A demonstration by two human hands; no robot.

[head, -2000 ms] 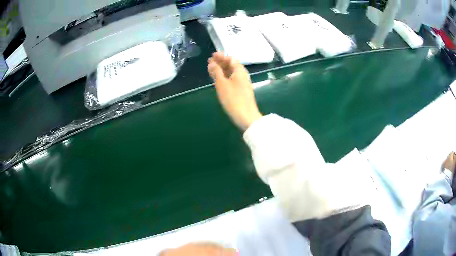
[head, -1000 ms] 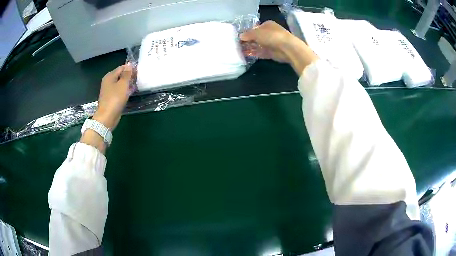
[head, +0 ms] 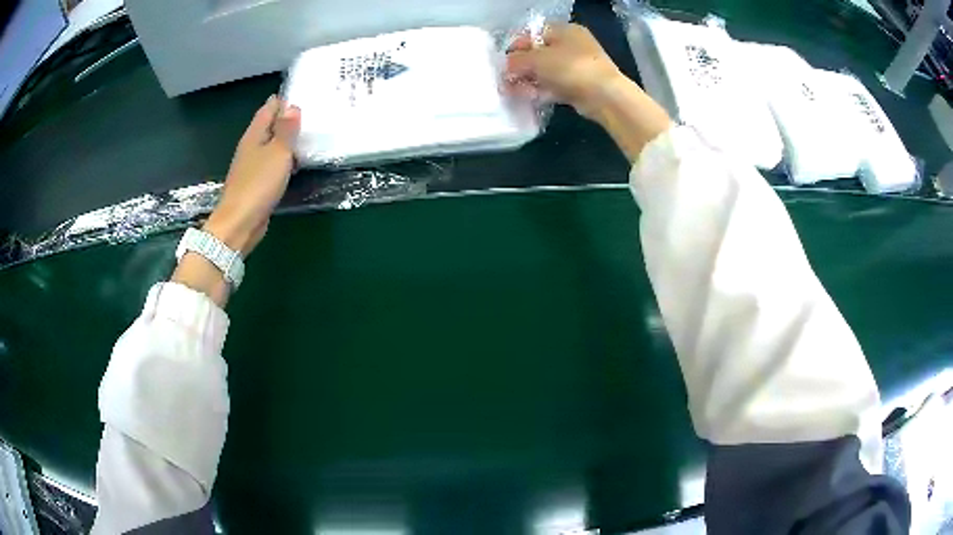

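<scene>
A white bundled pack of poly bags (head: 418, 99) in crinkly clear wrap, with dark print and a triangle mark, lies on the dark ledge beyond the belt. My left hand (head: 261, 157), with a pale watch band at the wrist, holds its left end, thumb at the edge. My right hand (head: 559, 71) grips the loose clear wrap at its right end; these fingers are slightly blurred. The underside of the pack is hidden.
The glossy green conveyor belt (head: 449, 345) lies below my arms. Several more wrapped white packs (head: 721, 89) lie on the ledge at right. A pale equipment box (head: 230, 42) stands behind. Crinkled clear film (head: 136, 219) runs along the ledge edge. A metal post (head: 917, 47) stands at upper right.
Both hands have come to the pack from nearer me and to the right, and taken hold of its ends. Since one second ago the grips have shifted slightly.
</scene>
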